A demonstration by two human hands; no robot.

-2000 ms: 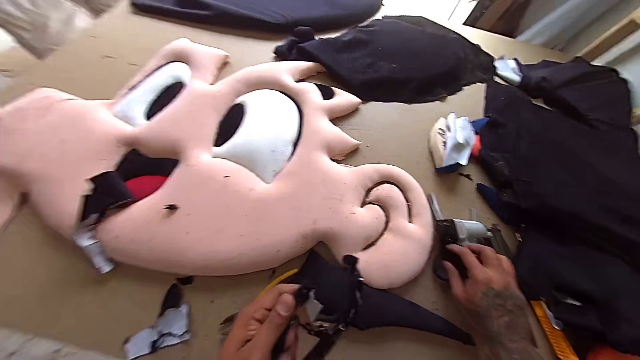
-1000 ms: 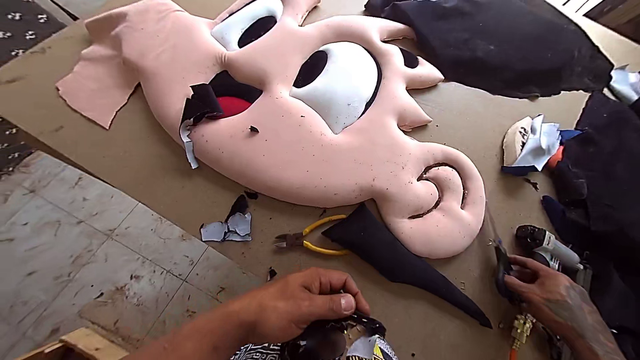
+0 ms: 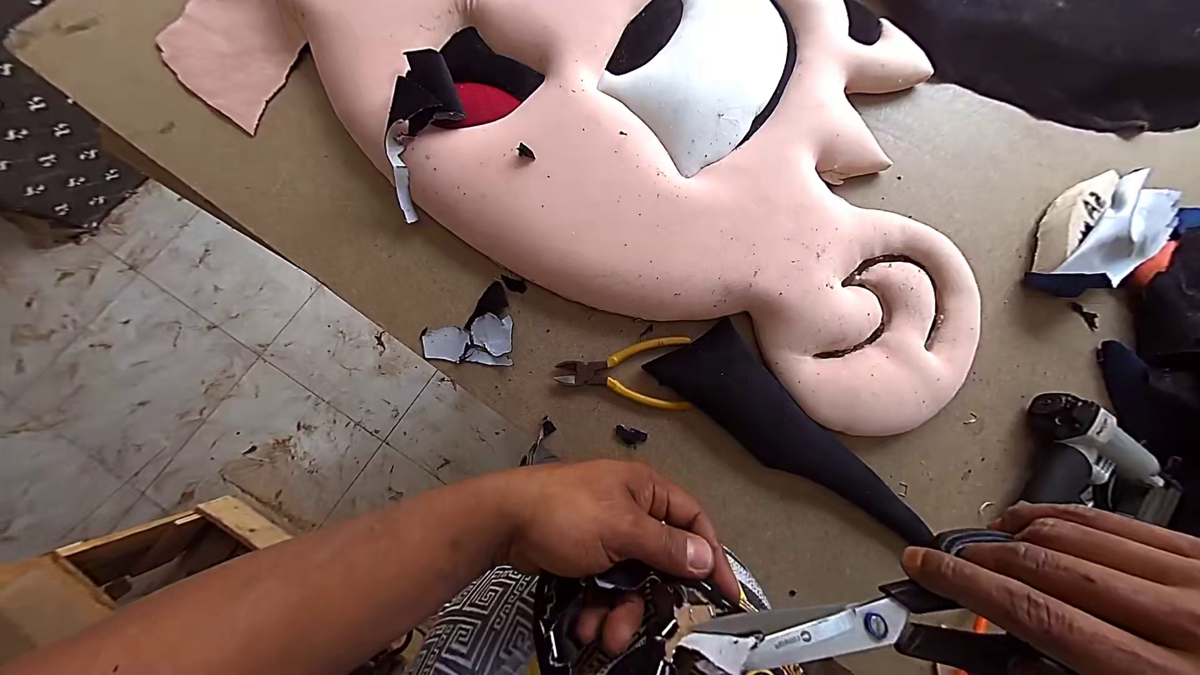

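My left hand (image 3: 623, 544) grips a black fabric-covered piece (image 3: 647, 623) with metal staples along its edge, low in the view. My right hand (image 3: 1078, 581) holds scissors (image 3: 825, 633) by their black handles. The blades point left and meet a white and tan flap at the edge of that piece. Above lies a padded pink cartoon face (image 3: 609, 216) with white eyes, a red tongue and a curled ear. A padded black pointed piece (image 3: 778, 422) lies below the ear, over one handle of the yellow-handled cutting pliers (image 3: 600, 373).
At the right lie a grey and black power or air tool (image 3: 1092, 450), torn white and beige scraps (image 3: 1106, 230) and dark fabric. Small black and white scraps (image 3: 469, 337) lie near the board's edge (image 3: 375, 328). A wooden crate (image 3: 169, 544) stands at lower left above a tiled floor.
My right hand has lifted the scissors from the board and brought them left to the black piece in my left hand. The view has shifted closer to the board's near edge.
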